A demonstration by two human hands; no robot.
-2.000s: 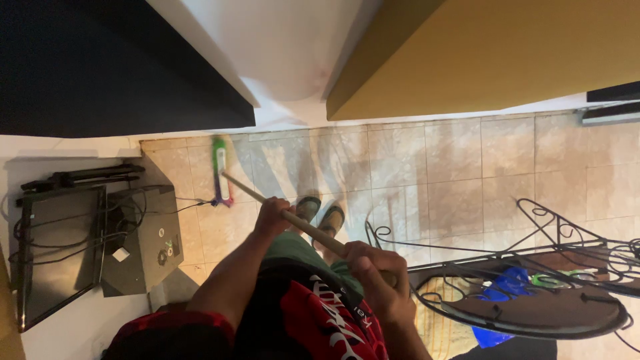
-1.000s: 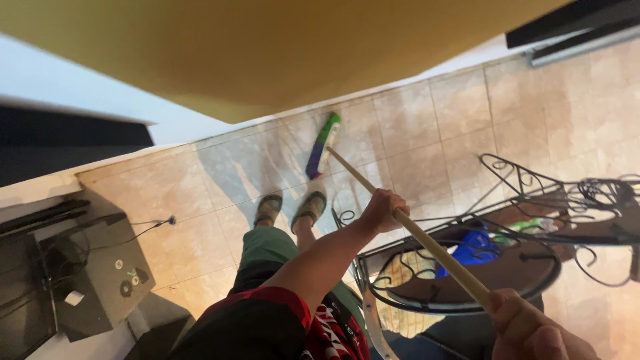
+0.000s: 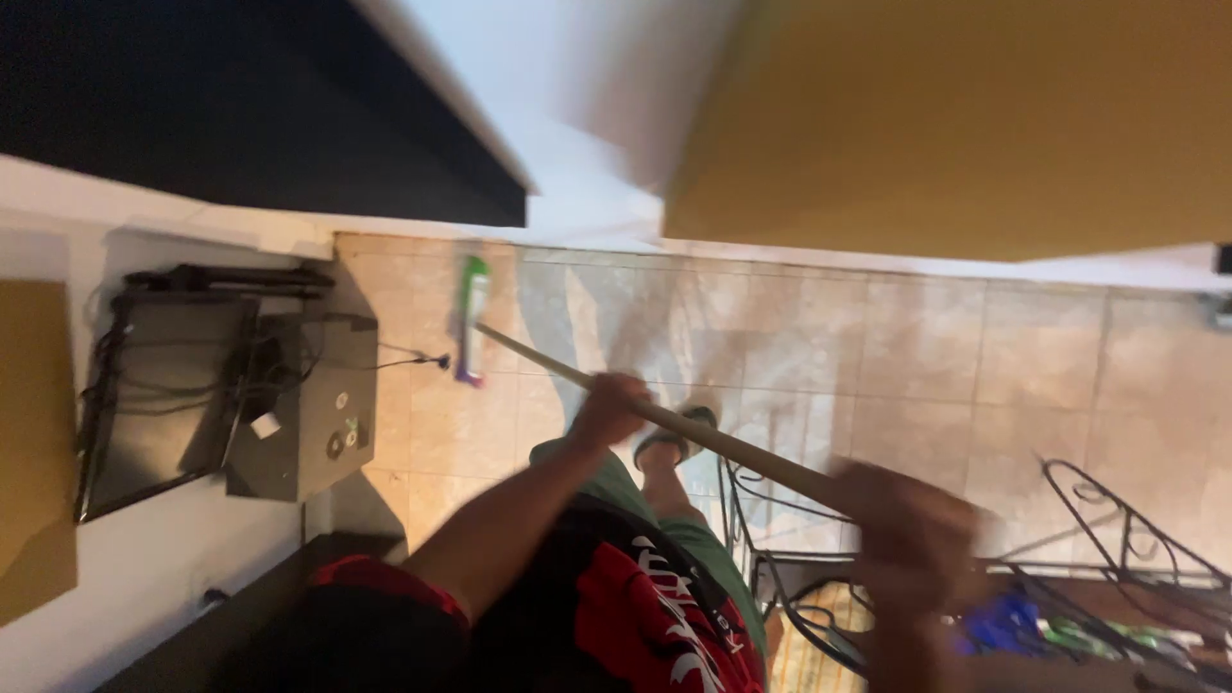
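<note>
A long pale pole (image 3: 751, 450) slants across the view from a green, white and purple broom head (image 3: 471, 322) that rests on the tiled floor. My left hand (image 3: 614, 409) is closed around the middle of the pole, above my sandalled feet (image 3: 679, 433). Nearer the camera, my right hand (image 3: 910, 520) grips the pole's upper part; it is blurred by motion. The bristles cannot be made out, and the pole's top end is hidden by my right hand.
At left stand a flat screen (image 3: 159, 395), a dark box (image 3: 332, 404) and a cable plug (image 3: 443, 361) on the floor. Wrought-iron furniture (image 3: 1126, 520) with a blue item (image 3: 1001, 624) lies lower right. Black (image 3: 289, 106) and yellow-brown (image 3: 962, 125) panels jut in above.
The broom head has moved left along the floor, from in front of my feet to near the cable plug. Both hands have stayed on the pole. The view has swung back left.
</note>
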